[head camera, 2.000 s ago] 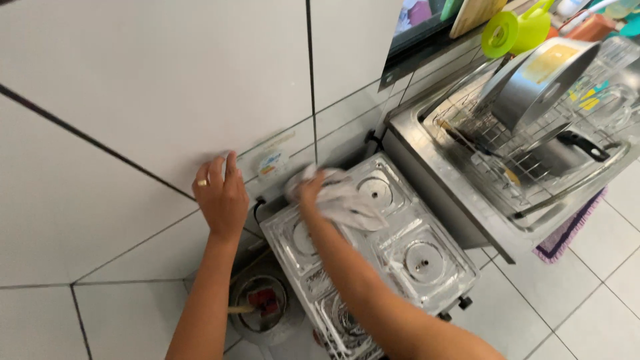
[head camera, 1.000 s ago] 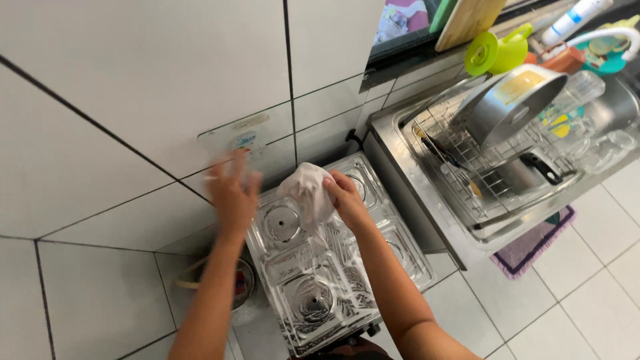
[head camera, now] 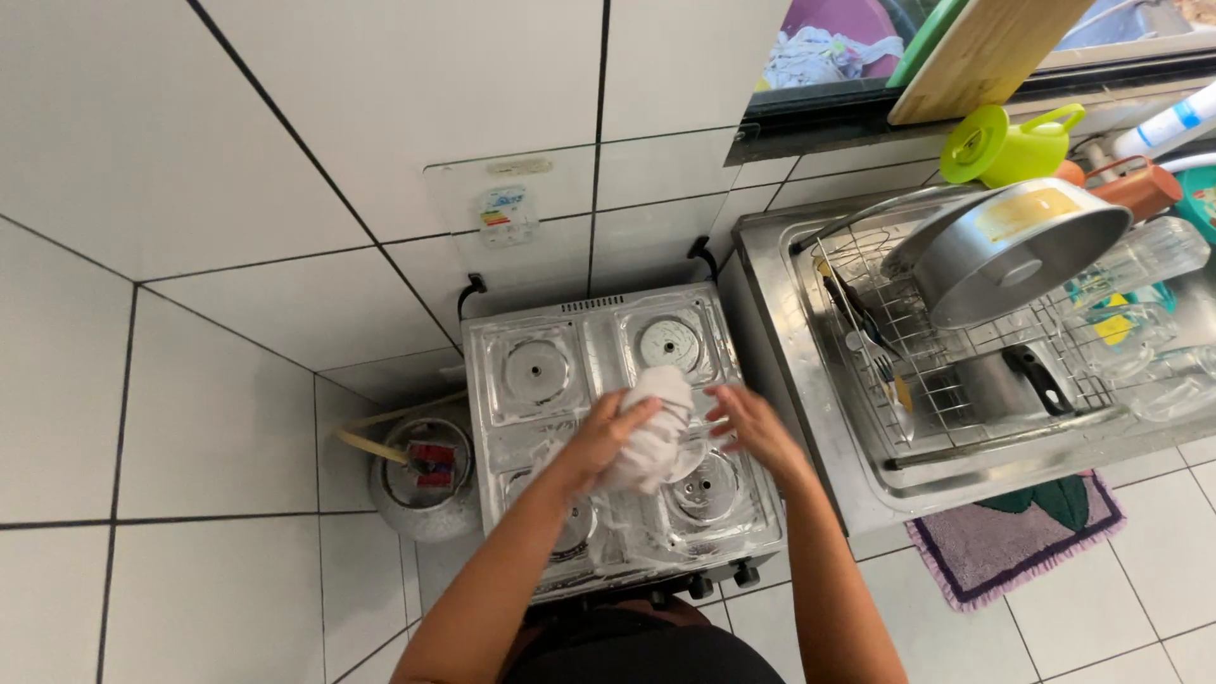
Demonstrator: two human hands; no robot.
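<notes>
My left hand grips a bunched white cloth above the middle of the gas stove's metal cooktop. Just right of the cloth is my right hand, its fingers apart and somewhat blurred, holding nothing. Wet-looking streaks cover the cooktop around the burner bases, which have no grates on them. The raised glass stove lid stands against the tiled wall, with a sticker on it.
A gas cylinder stands left of the stove. To the right, a steel sink counter bears a wire dish rack with a round cake pan, a pot and cutlery. A purple rug lies on the floor.
The cloth was in my right hand and is now in my left. My left hand has come down from the glass lid to the cooktop. My right hand has let go of the cloth.
</notes>
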